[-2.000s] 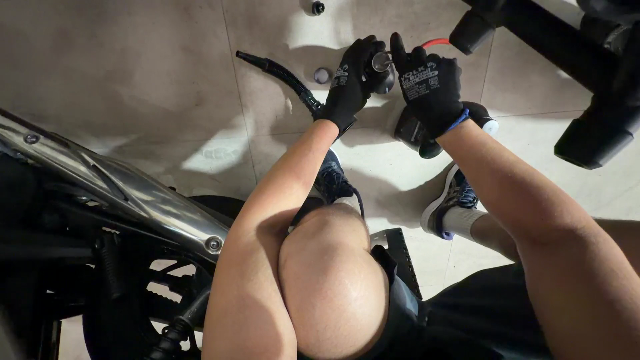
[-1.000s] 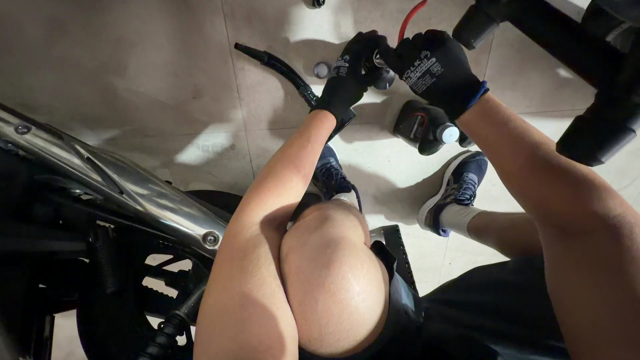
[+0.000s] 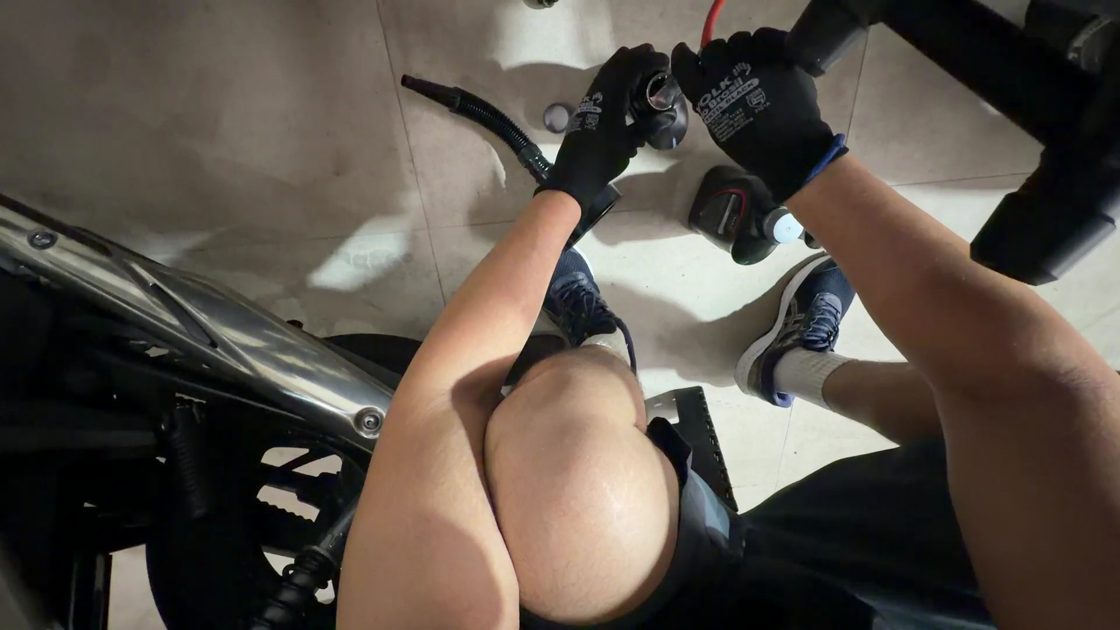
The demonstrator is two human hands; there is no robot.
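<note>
Both hands wear black work gloves with pale print. My left hand (image 3: pixel 604 122) is closed around a dark bottle (image 3: pixel 668 127) whose round open mouth faces up toward me. My right hand (image 3: pixel 757 109) is just right of the bottle's mouth, fingers bent, with a red tube (image 3: pixel 713 19) rising from behind its fingertips; whether the fingers grip the tube is hidden. Below the right hand a black oil bottle (image 3: pixel 722 206) with a pale cap stands on the floor. A black funnel with a ribbed flexible spout (image 3: pixel 494 122) lies partly behind my left wrist. A loose round cap (image 3: pixel 557 117) lies beside that hand.
A motorcycle with a polished metal exhaust pipe (image 3: pixel 254 324) and a coil spring (image 3: pixel 293 591) fills the lower left. Black padded bars (image 3: pixel 971 70) of a stand or frame reach in at the upper right. My shoes (image 3: pixel 809 324) rest on the tiled floor near the bottles.
My right hand has gone from a raised, pointing finger to bent fingers beside the bottle's mouth. The red tube now points upward instead of rightward. My left hand still holds the bottle.
</note>
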